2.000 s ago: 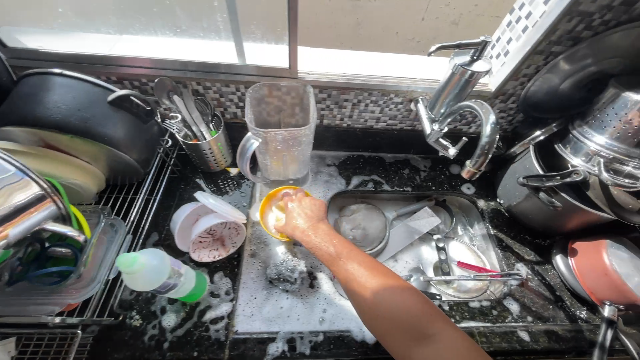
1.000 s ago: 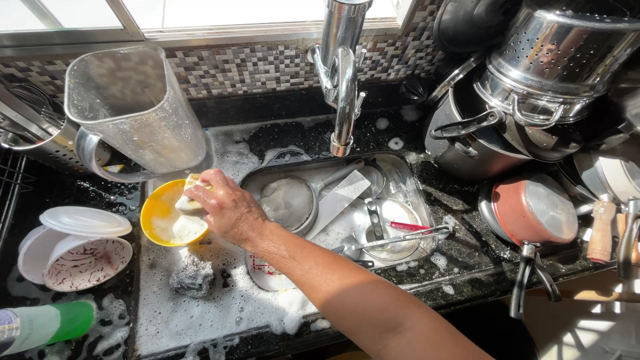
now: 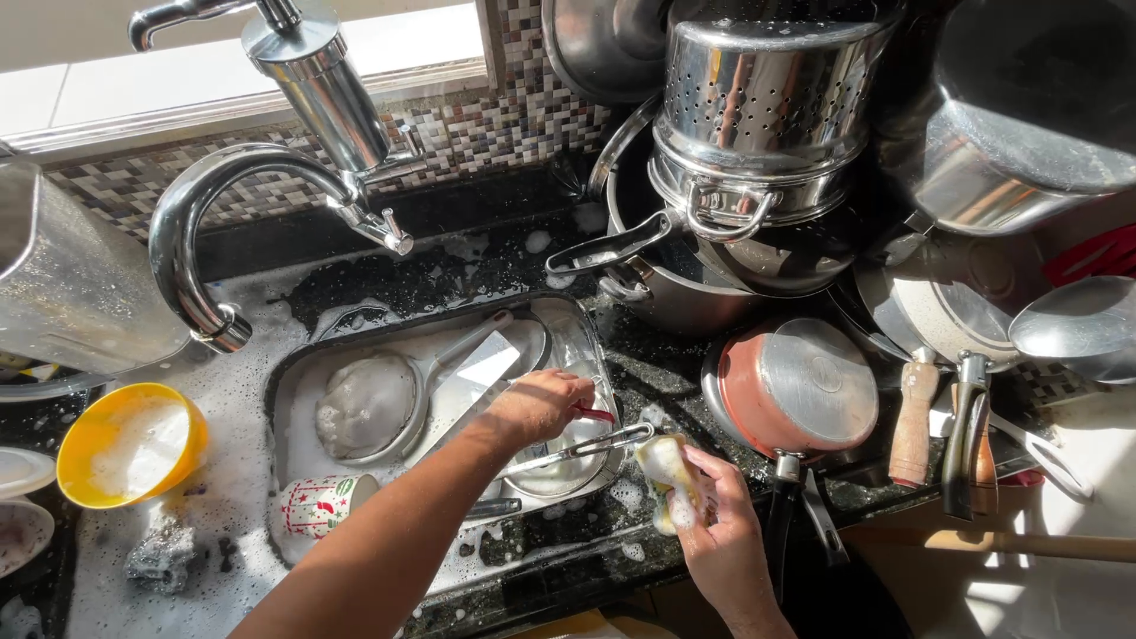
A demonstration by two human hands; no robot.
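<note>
My left hand [image 3: 543, 406] reaches into the soapy metal basin [image 3: 282, 390], its fingers closed on a red-handled utensil [image 3: 595, 414]. A foamy sponge [image 3: 664, 475] is in my right hand [image 3: 726, 524], just right of the basin's edge. Metal tongs [image 3: 608, 441] lie between the two hands, over a clear dish. The basin also holds a round strainer-like utensil [image 3: 368, 408], a flat white blade or spatula [image 3: 475, 377] and a printed cup [image 3: 327, 506]. On the foamy counter at left sit a yellow bowl [image 3: 133, 448] with suds and a wad of steel wool [image 3: 161, 552].
A chrome faucet [image 3: 191, 240] arches at upper left, beside a clear pitcher [image 3: 80, 275]. Stacked pots with a steamer [image 3: 763, 115] stand behind right. A red saucepan [image 3: 763, 386] lies upturned near the counter edge, with wooden-handled pans [image 3: 912, 426] farther right.
My right hand has left the yellow bowl and moved right with the sponge. My left hand has come into view at the basin, on the red handle. The view has swung right.
</note>
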